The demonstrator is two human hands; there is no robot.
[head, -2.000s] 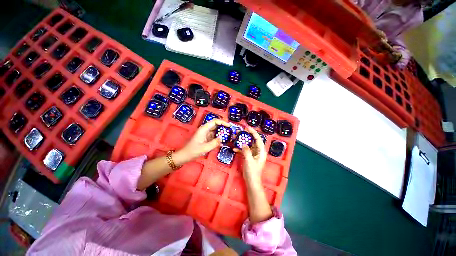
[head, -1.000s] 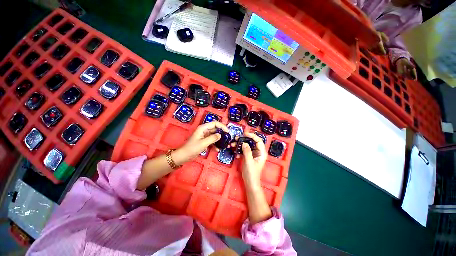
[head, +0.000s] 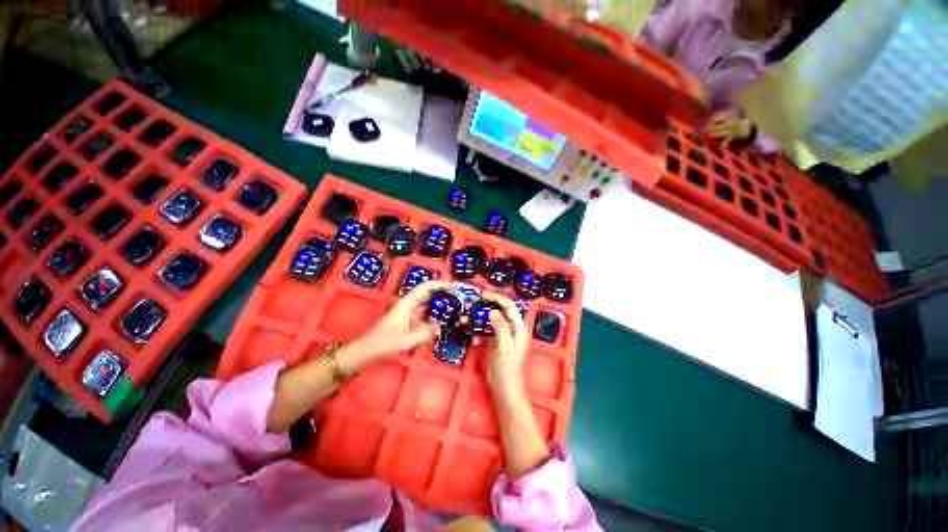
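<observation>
My left hand (head: 409,320) holds a smartwatch body (head: 443,306) with a lit blue-violet dotted screen. My right hand (head: 505,335) holds another lit smartwatch body (head: 483,317) beside it. Both hands are close together above the orange-red compartment tray (head: 349,403). Several watch bodies, some lit and some dark, lie in the tray's far rows, some of them overlapping. One dark watch body (head: 451,344) lies just below the held pair. The pockets under my hands are partly hidden.
A second red tray (head: 237,250) with watches is at left. Two lit watches lie beyond the main tray. A bench instrument (head: 520,137), a notebook (head: 385,107) with pen, raised red trays, a white sheet (head: 686,296) and a clipboard (head: 844,379) surround it. Another person's hand is at upper right.
The view has shifted, so the bench things appear lower and farther left. The held watches, dark one second ago, now show lit screens again. Both remain in my hands.
</observation>
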